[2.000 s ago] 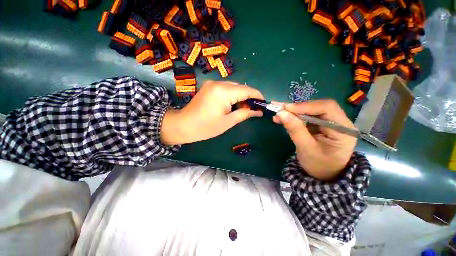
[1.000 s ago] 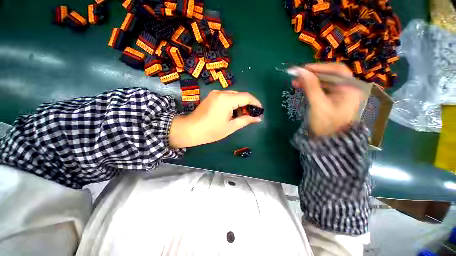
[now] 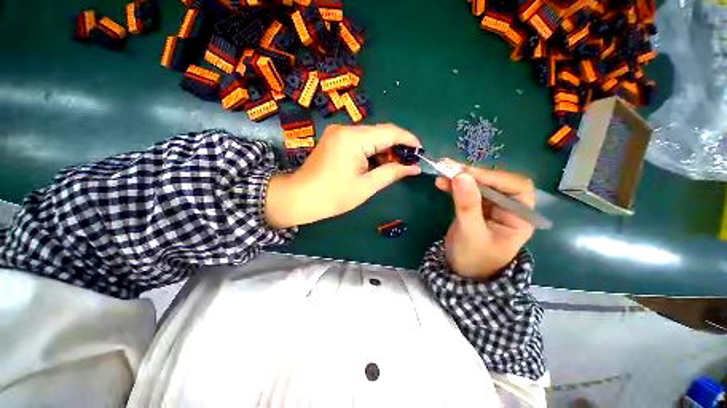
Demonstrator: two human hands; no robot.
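Observation:
My left hand (image 3: 343, 174) holds a black-and-orange connector housing (image 3: 405, 153) between thumb and fingers, partly hidden by them. My right hand (image 3: 488, 219) holds silver-grey tweezers (image 3: 510, 207) with a pale band near the fingers. The tweezer tips are at the housing's end; whether they grip a tiny piece is too small to tell. A loose pile of tiny grey pins (image 3: 479, 137) lies just beyond my right hand. A single housing (image 3: 391, 229) lies on the green bench top below my hands.
A left pile of housings (image 3: 267, 72) lies beyond my left hand, a larger right pile (image 3: 586, 52) at the back right. An open tan box (image 3: 586, 151) with grey pins stands right of the loose pins. A crumpled clear plastic bag (image 3: 692, 135) lies at the far right. The bench edge runs below my hands.
Since one second ago, my right hand has come back left from over the loose pins, bringing the tweezer tips to the housing. My left hand still holds the housing in nearly the same place.

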